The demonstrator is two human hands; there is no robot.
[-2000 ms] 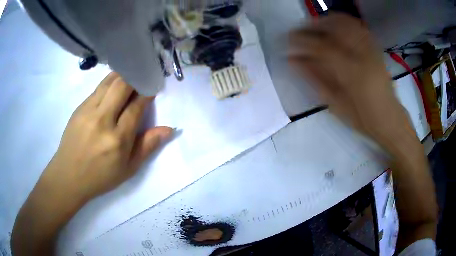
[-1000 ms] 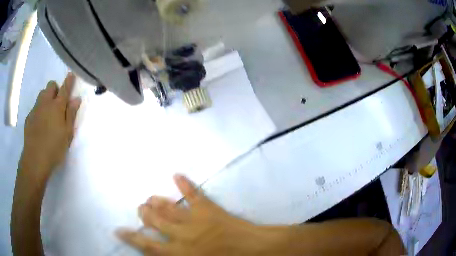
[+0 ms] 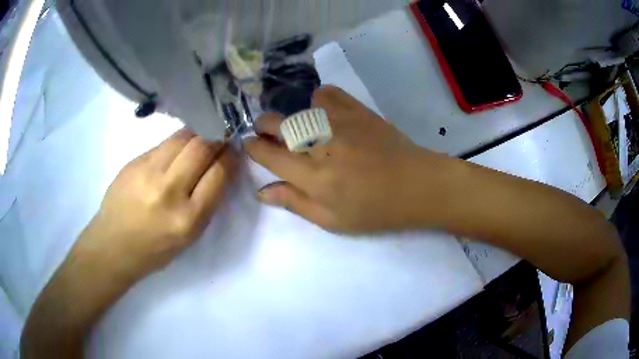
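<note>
A large white fabric panel [image 3: 301,287] covers the table in front of me, under the sewing machine head [image 3: 154,49]. My left hand [image 3: 157,196] lies on the fabric, its fingertips just left of the presser foot and needle [image 3: 242,119]. My right hand [image 3: 343,168] lies on the fabric to the right, fingertips close to the needle, partly behind the cream ribbed knob [image 3: 306,130]. The fingers of both hands are bent towards the needle. Whether they pinch the fabric or only press on it is hard to tell.
A phone [image 3: 476,59] in a red case lies right of the machine. A red curved cable or tool [image 3: 578,116] and a brown frame-like holder [image 3: 608,140] are at the right edge. A glowing light strip [image 3: 19,70] is at upper left. Dark space shows below the table's front edge.
My right hand has moved from the lower middle up to the needle. My left hand has moved right to the presser foot. The fabric now covers more of the table's front edge.
</note>
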